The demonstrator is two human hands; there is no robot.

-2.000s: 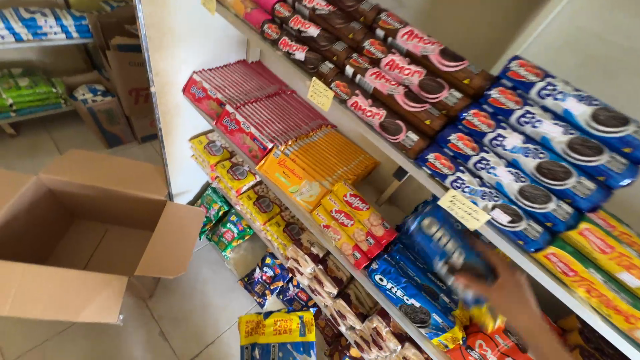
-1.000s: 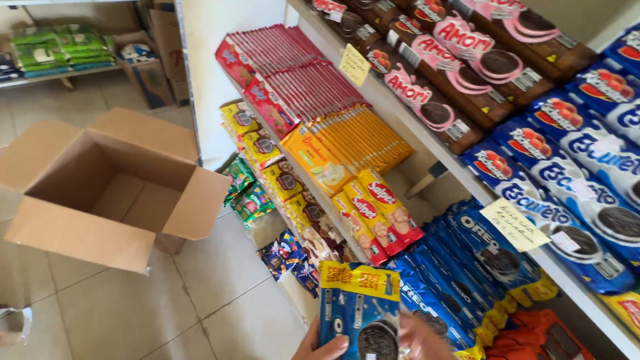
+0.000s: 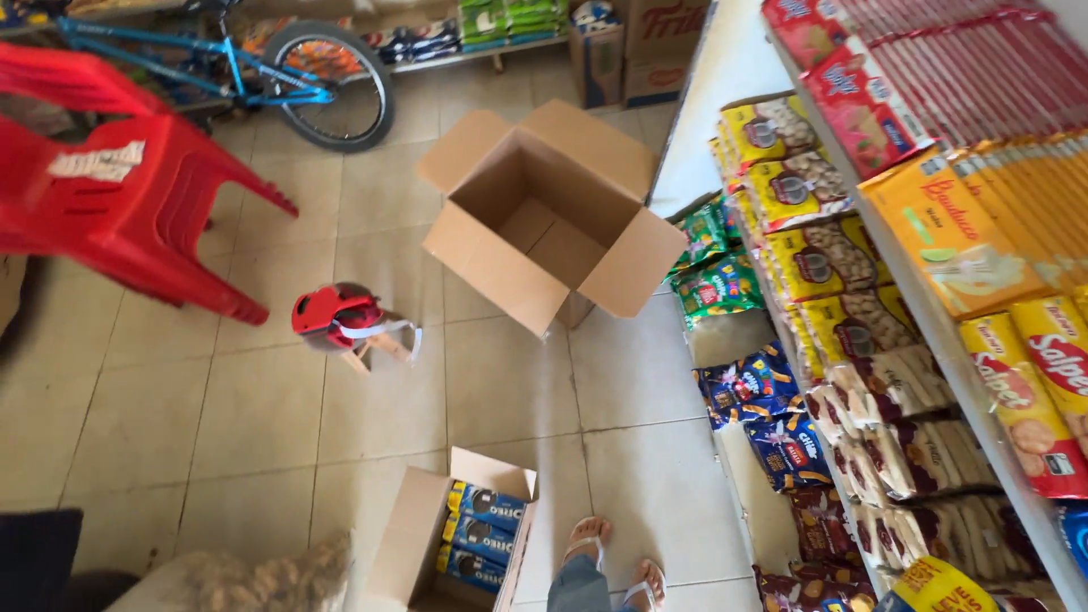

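Neither my left hand nor my right hand shows in the head view. At the lower right edge, the yellow top of a packet [image 3: 939, 586] appears, cut off by the frame; what supports it is hidden. A small open carton [image 3: 408, 531] on the floor near my feet holds several blue Oreo packets [image 3: 480, 535] on their sides. Farther forward stands a larger open cardboard box [image 3: 518, 255] with its flaps spread and its visible inside bare. A sliver of blue packaging [image 3: 1073, 531] shows on the shelf at the right edge.
Shelves [image 3: 935, 297] on the right hold wafer packs, Salpet packets [image 3: 1003, 399], snack bags and other packaged goods. A red plastic chair [image 3: 144, 187], a blue bicycle [image 3: 280, 81] and a red-and-grey object with a strap [image 3: 336, 319] stand left. Sandaled feet [image 3: 586, 540] are at the bottom.
The view has swung left and down. The hands seen around the Oreo packet one second ago are out of frame, and only a packet's yellow top shows at the bottom right.
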